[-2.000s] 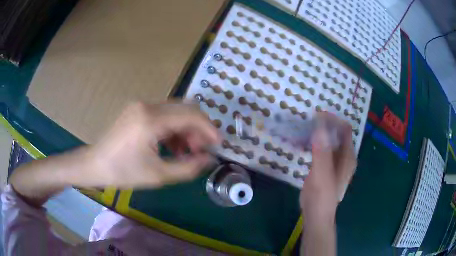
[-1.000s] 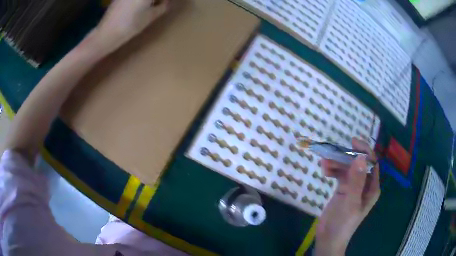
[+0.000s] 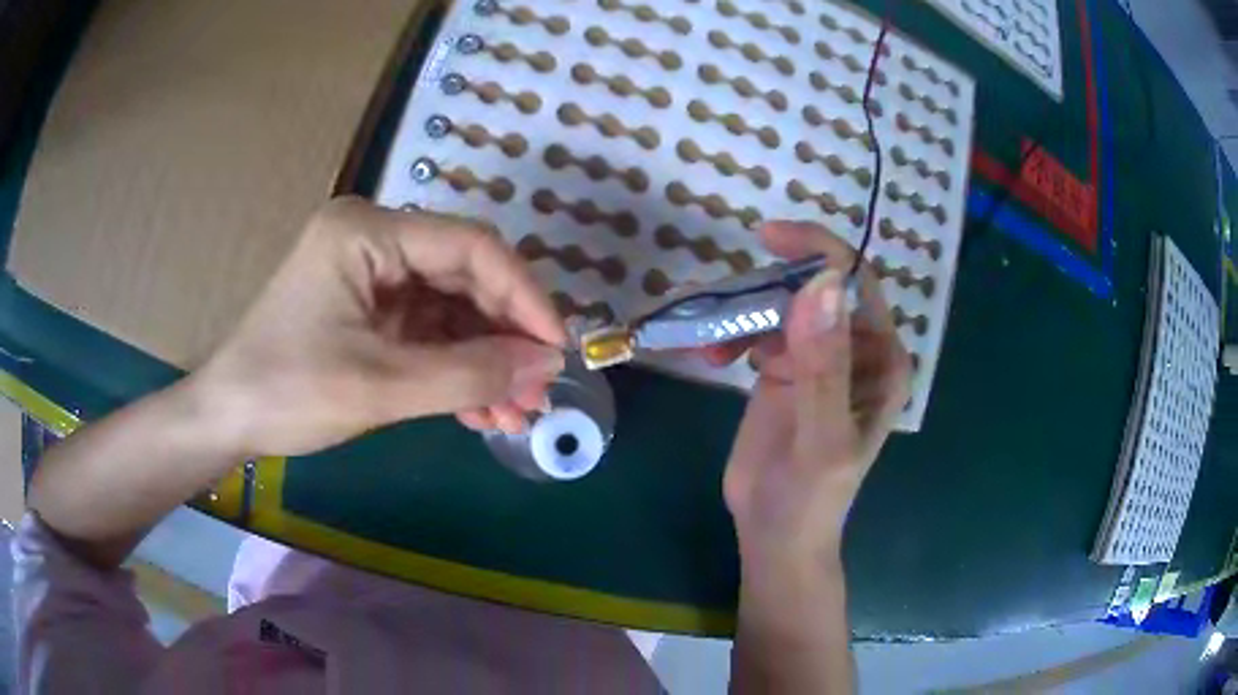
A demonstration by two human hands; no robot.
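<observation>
My right hand (image 3: pixel 821 387) holds the slim grey wired hand tool (image 3: pixel 720 321), its brass-gold tip pointing left. A thin dark red and black cable runs up from it across the slotted white tray (image 3: pixel 801 173). My left hand (image 3: pixel 394 326) has thumb and forefinger pinched beside the tip; a small metal component (image 3: pixel 577 330) seems to be between them, mostly hidden. The tray has rows of tan dumbbell-shaped cutouts, with several silvery round components (image 3: pixel 424 170) in its left edge holes. The bottle (image 3: pixel 568 443) with a white top stands below my left fingertips, partly covered.
A plain brown cardboard sheet (image 3: pixel 177 163) lies left of the white tray. Another white tray (image 3: pixel 1016 34) is at the back right, and a white tray stack (image 3: pixel 1161 407) at the far right. A red label (image 3: pixel 1056 190) and coloured tape mark the green mat.
My left hand has come back from the far upper left to the tool tip. My right hand has brought the tool left and above the bottle. The camera view has shifted.
</observation>
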